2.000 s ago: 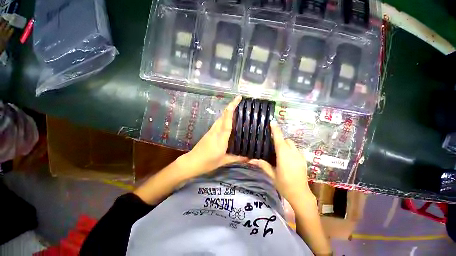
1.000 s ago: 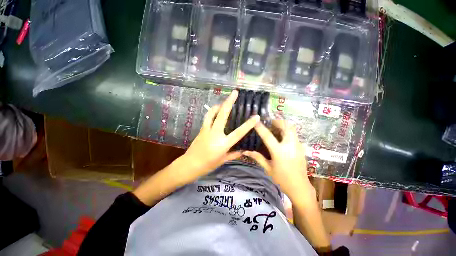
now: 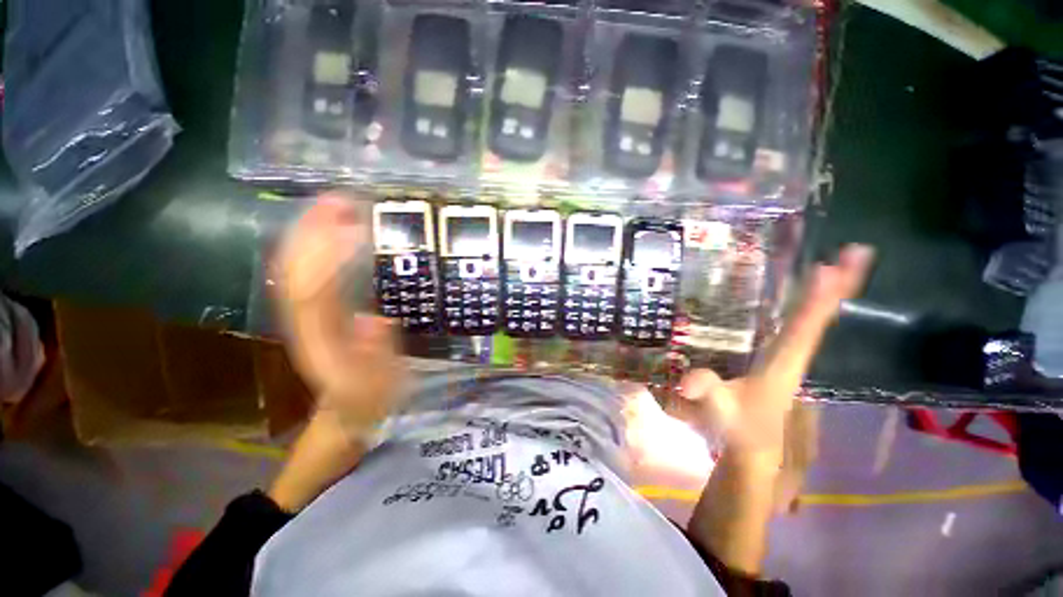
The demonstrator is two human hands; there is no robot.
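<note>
Several keypad phones (image 3: 530,274) lie face up side by side in a row on the work mat (image 3: 746,344), screens toward the tray. Most have a pale or gold trim around the screen; the rightmost phone (image 3: 652,283) is all black. My left hand (image 3: 332,315) is blurred, just left of the row, fingers apart and empty. My right hand (image 3: 775,356) is right of the row, fingers spread and empty. Above the row, the clear blister tray (image 3: 469,175) holds dark phones lying face down in its pockets.
A grey stack in a clear plastic bag (image 3: 88,111) lies at upper left. A brown cardboard box (image 3: 157,373) stands below the bench edge at left. Black stacked items (image 3: 1032,152) and a pale wrapped bundle (image 3: 1043,309) are at the far right. A red frame (image 3: 962,429) is on the floor.
The phones, earlier held on edge together between my hands, now lie face up in a spread row. Both hands have let go and moved apart. The view has shifted slightly right.
</note>
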